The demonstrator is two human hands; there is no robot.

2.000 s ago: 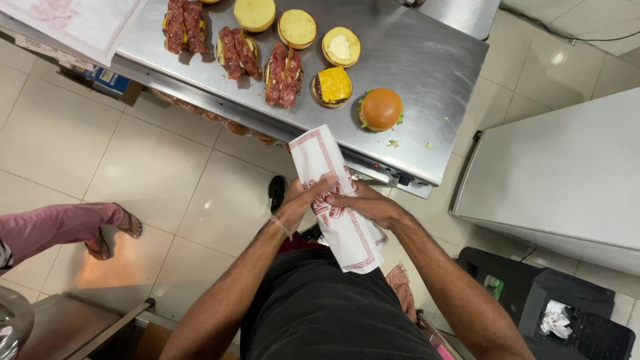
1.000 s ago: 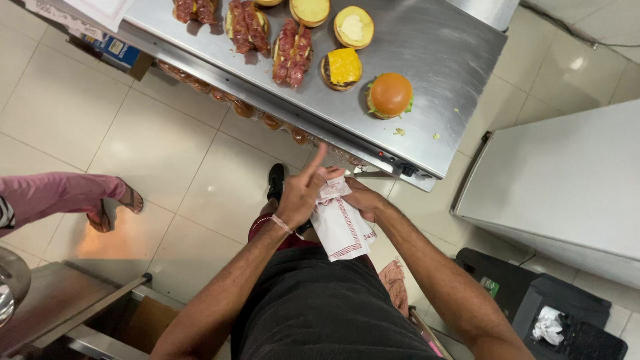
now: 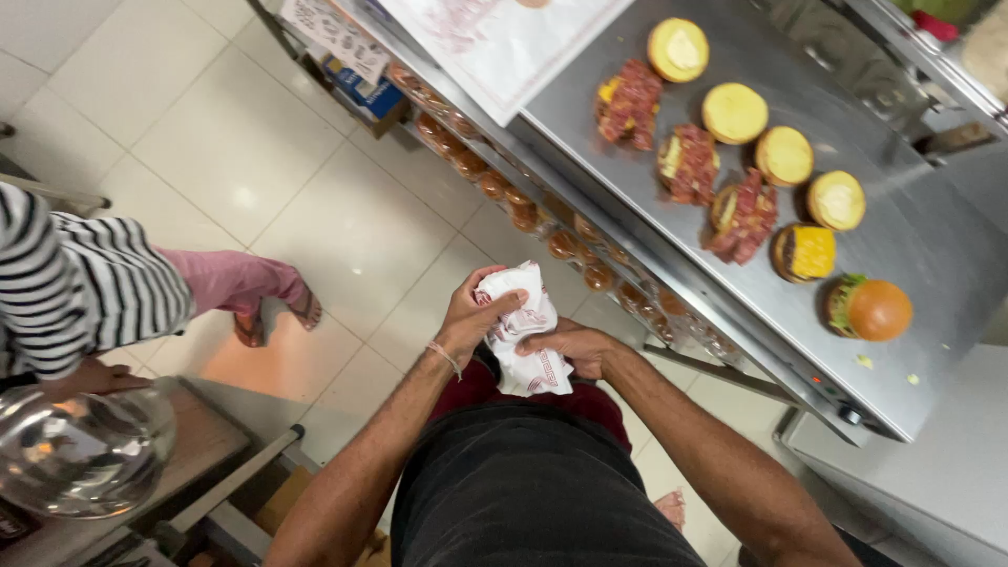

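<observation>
Between my hands, in front of my body, is a white paper wrapper with red print [image 3: 524,339], folded into a compact bundle; whatever it may enclose is hidden. My left hand [image 3: 480,311] grips its upper left side, thumb on top. My right hand [image 3: 571,346] holds its right side. On the steel counter [image 3: 890,402] to the right lie a burger with a glossy bun top [image 3: 878,309], a patty with yellow cheese [image 3: 807,253], several bacon-topped bun halves [image 3: 744,216] and several pale cut bun halves [image 3: 836,201].
Flat printed paper sheets [image 3: 512,47] overhang the counter's near edge. Bagged buns [image 3: 516,209] fill a shelf below it. At left, a co-worker in a striped top [image 3: 102,268] has a hand at a shiny metal bowl [image 3: 87,453]. A blue box [image 3: 366,90] stands under the counter.
The wrapper, longer and flatter two seconds ago, is now a smaller bundle. My left hand, fingers spread one second ago, has closed on it. The view has swung left.
</observation>
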